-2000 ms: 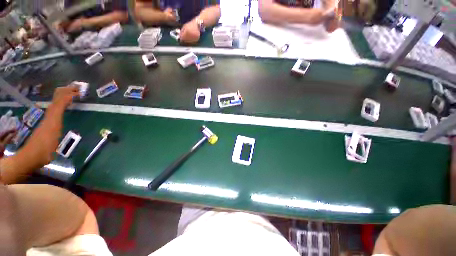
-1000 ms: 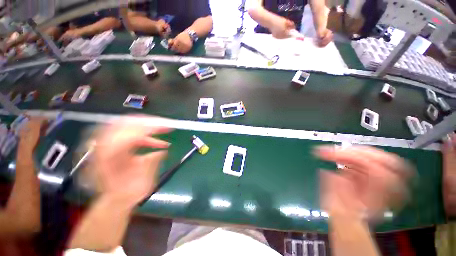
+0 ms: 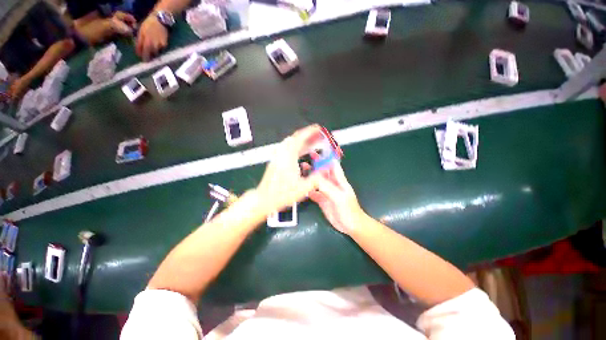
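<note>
My left hand (image 3: 287, 174) and my right hand (image 3: 337, 199) are together over the bench's rear rail. Both hold an open unit (image 3: 325, 159) with blue and red parts showing; fingers hide much of it. A white unit with a dark window (image 3: 293, 216) lies on the green bench below my hands, partly hidden by my left wrist. A mallet (image 3: 219, 194) lies left of it, with its handle mostly hidden by my left forearm. Loose white front frames (image 3: 458, 145) lie overlapped at the right of the bench.
The belt (image 3: 319, 80) beyond the pale rail (image 3: 399, 123) carries several housings, one (image 3: 236, 126) near the rail. Another mallet (image 3: 86, 249) and a white frame (image 3: 55, 263) lie at left. A person's hand (image 3: 153, 36) is across the line.
My hands have come together from far apart and taken hold of the open unit, which lay on the belt beside a white housing. The view has shifted and tilted.
</note>
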